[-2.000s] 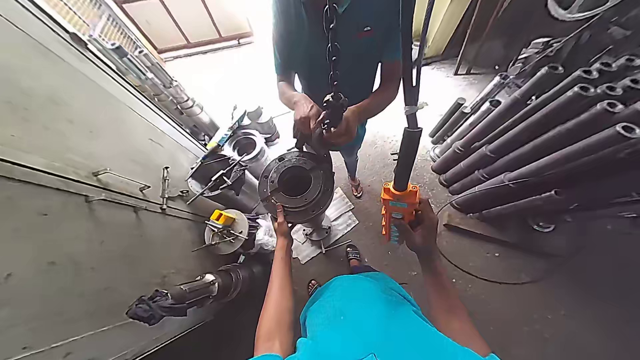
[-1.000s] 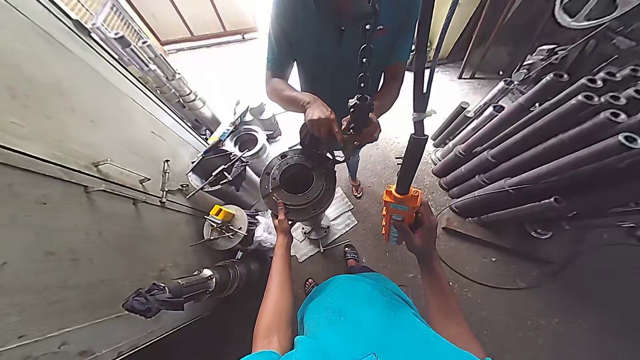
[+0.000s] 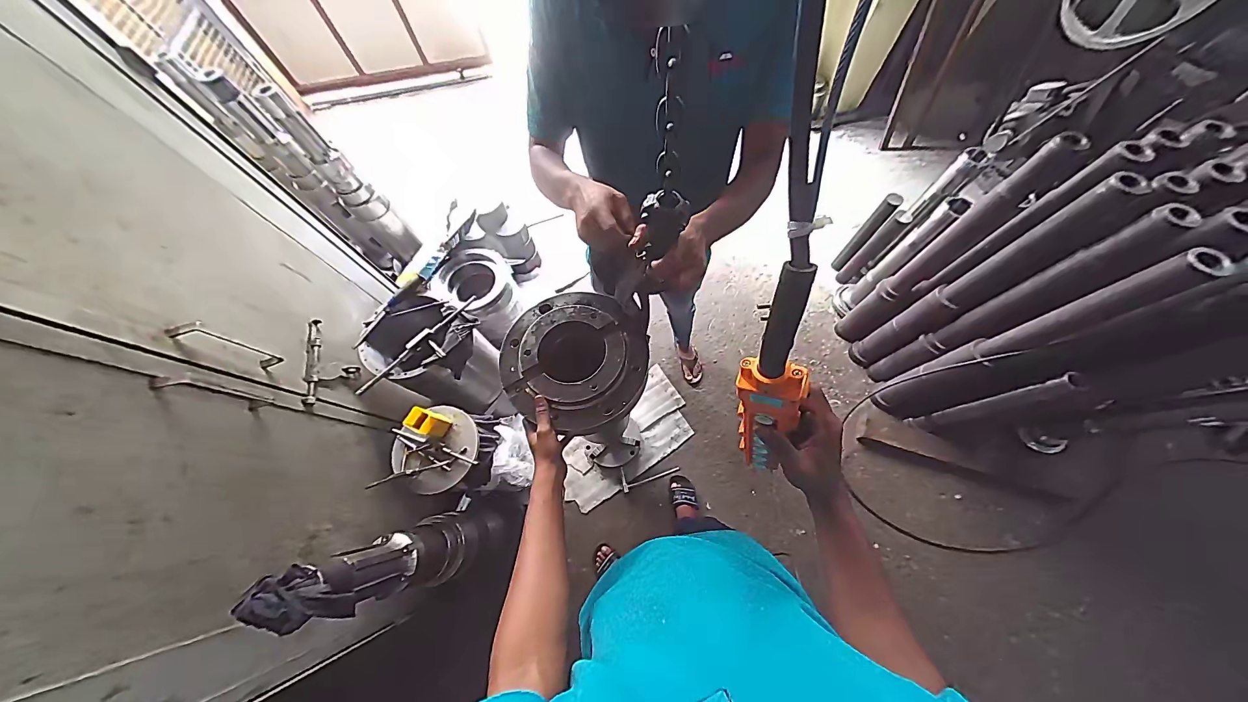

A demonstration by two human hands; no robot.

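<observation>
My left hand [image 3: 546, 439] rests against the near rim of a round dark metal flange [image 3: 614, 363] with a wide central bore; whether its fingers grip the rim I cannot tell. In my right hand [image 3: 807, 444] is an orange hoist pendant control [image 3: 770, 414], hanging from a thick black cable, thumb on its face. Opposite me a person in a teal shirt has both hands around a dark chain hook [image 3: 665, 222], just above the flange. The hoist chain [image 3: 669, 117] runs up from it. A strap or sling part between hook and flange is partly hidden.
Dark steel pipes [image 3: 1024, 263] lie stacked at the right, with a thin cable looped on the floor before them. Metal cabinet doors [image 3: 175, 468] line the left. Beside them stand a machined ring [image 3: 476, 281], a round plate with a yellow object [image 3: 427, 422] and a cloth-wrapped shaft [image 3: 390, 565].
The other person's hands and the hook have shifted slightly right relative to the flange since two seconds ago. My left hand stays at the flange rim and my right hand still holds the pendant.
</observation>
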